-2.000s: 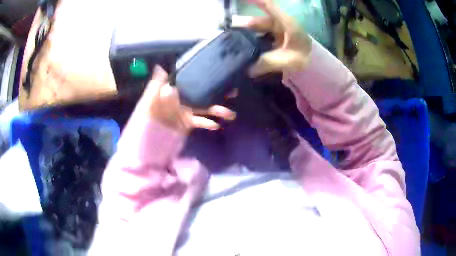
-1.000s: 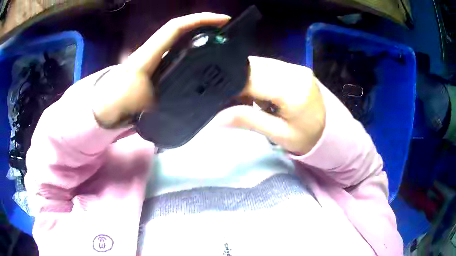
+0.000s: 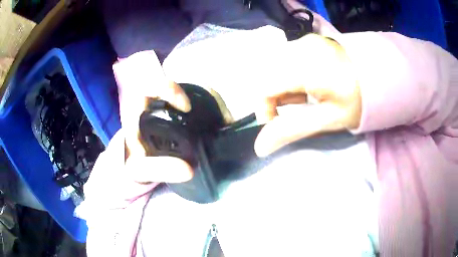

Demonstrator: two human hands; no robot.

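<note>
My left hand (image 3: 143, 150) grips a black rounded housing (image 3: 173, 133), held up in front of my torso, with thumb and fingers around its left end. A flat black arm (image 3: 236, 150) projects from the housing to the right and passes behind my right hand (image 3: 314, 103). The right fingers are bent, with thumb and forefinger at the arm's upper edge. Glare and blur hide whether they pinch it. A looped black cord (image 3: 300, 19) shows above my right hand; its link to the housing is hidden.
A blue bin (image 3: 75, 95) on the left holds tangled black corded parts (image 3: 63, 130) and some whitish plastic. Another blue bin (image 3: 422, 20) with dark contents is at the top right. A piece of wooden bench (image 3: 15, 35) shows at the top left.
The view has tilted down and shifted. The housing has turned in my left hand, and its flat arm now points right. My right hand has moved off the housing body to beside the arm.
</note>
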